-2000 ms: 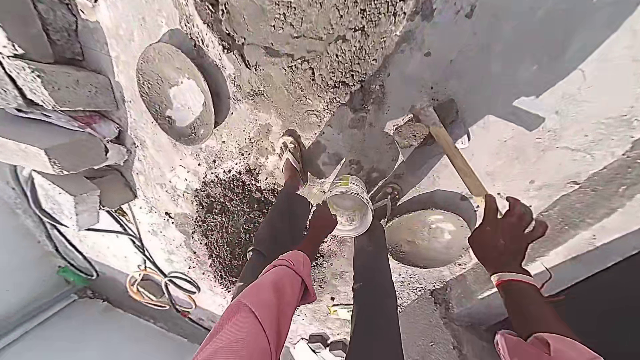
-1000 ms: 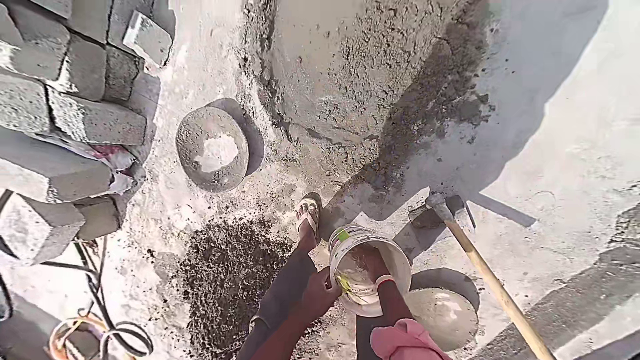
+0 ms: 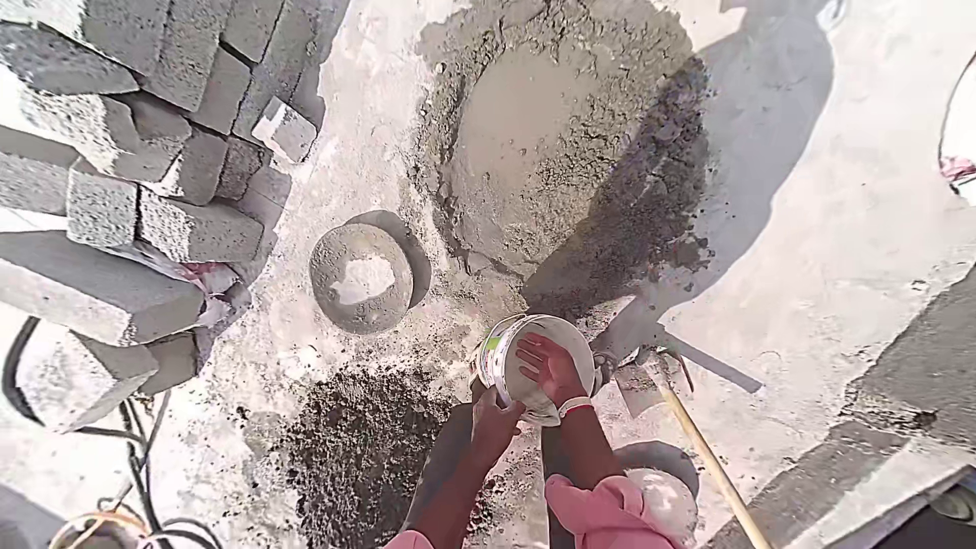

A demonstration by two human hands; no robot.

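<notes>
A white plastic bucket point(image 3: 499, 358) with a printed label is tilted between my legs, its mouth facing up toward me. My left hand point(image 3: 494, 423) grips the bucket's near left rim. Inside the mouth is my right hand point(image 3: 547, 370), fingers spread, holding nothing that I can see. Beyond the bucket lies a ring of wet grey mortar point(image 3: 656, 191) with a pool of cloudy liquid point(image 3: 518, 114) in it. To the right, a hoe-like tool rests on the ground, its long wooden handle point(image 3: 709, 457) pointing down right; its head is partly in shadow.
A round pan point(image 3: 362, 278) with pale residue stands left of the mortar. A second pan point(image 3: 663, 503) is partly behind my right sleeve. Concrete blocks point(image 3: 202, 229) are piled at left, above black cables point(image 3: 137, 457). Dark loose gravel point(image 3: 366, 457) lies beside my left leg.
Two seconds ago my right hand held the wooden handle; it has let go and moved to the bucket. The bucket has tilted. The view has shifted toward the mortar.
</notes>
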